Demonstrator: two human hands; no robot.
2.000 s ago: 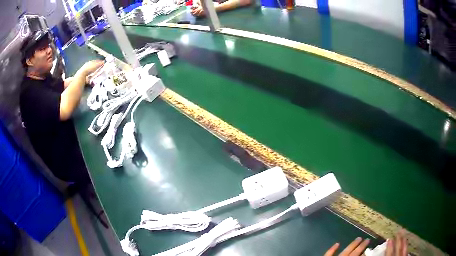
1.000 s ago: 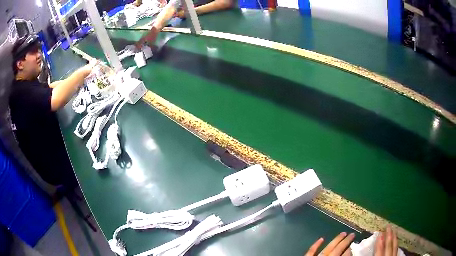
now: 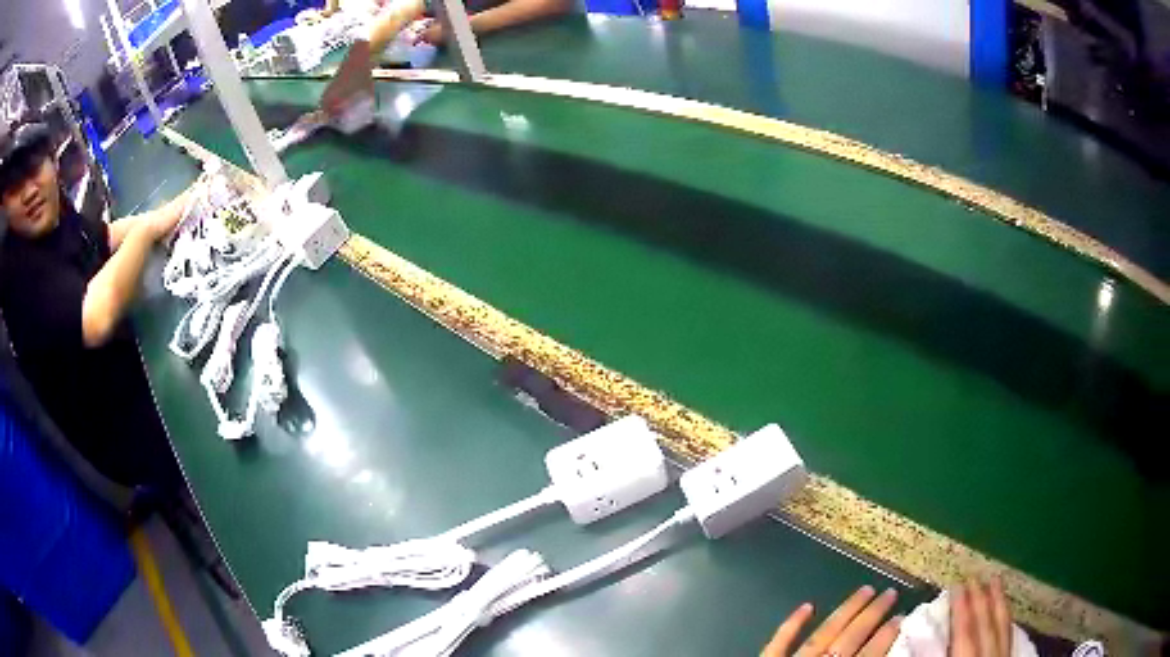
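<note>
My left hand (image 3: 834, 629) is at the bottom edge, cut off, its fingers slightly apart. What lies under its palm is out of the picture. My right hand (image 3: 983, 624) is beside it, also cut off, its fingers over a crumpled white cloth (image 3: 921, 629). Left of my hands, a white power strip body (image 3: 744, 480) and a second white power strip body (image 3: 606, 470) lie at the worktop's belt-side edge. Their white cords run left into a folded bundle (image 3: 391, 565) and another bundle (image 3: 481, 614).
A worn yellowish rail (image 3: 565, 372) separates the dark worktop (image 3: 385, 436) from the green belt (image 3: 719, 289). More white units with looped cords (image 3: 308, 231) lie farther left, near a white post (image 3: 237, 96) and a person in black (image 3: 71, 321). Another person's arm reaches over the belt.
The view has shifted, so the near units appear farther left. More white cloth shows under my right hand. The far person's arm has reached to the unit on the belt. The person in black has turned their head.
</note>
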